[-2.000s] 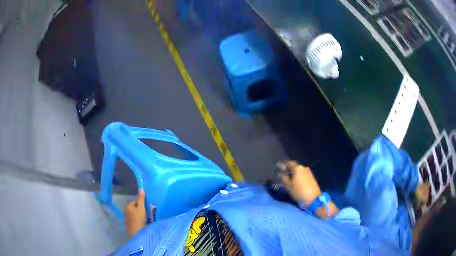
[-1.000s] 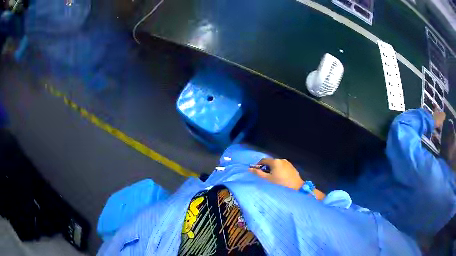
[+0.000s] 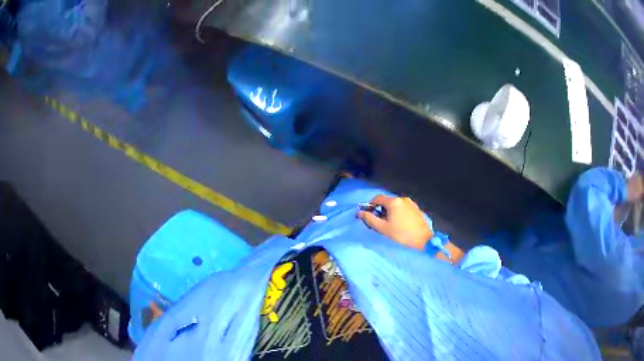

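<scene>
A bright blue plastic stool (image 3: 187, 247) is at my lower left, its seat with a round hole facing up. My left hand (image 3: 155, 310) shows only as a small patch of skin at the stool's left side, gripping it; the rest is hidden. My right hand (image 3: 401, 222) is in front of my smock, with a blue band on the wrist. Its fingers are closed on a small dark object (image 3: 374, 209) with a light edge, too small to name.
A second blue stool (image 3: 272, 99), blurred, stands by the green bench (image 3: 395, 42). A white fan (image 3: 505, 116) and white strip (image 3: 577, 113) lie on the bench. Another worker's sleeve (image 3: 600, 211) is at right. Yellow tape (image 3: 162, 169) crosses the floor.
My view has turned toward the bench. The held stool now shows its seat and sits close at my left side. My right hand has stayed before my body, still holding the small dark object.
</scene>
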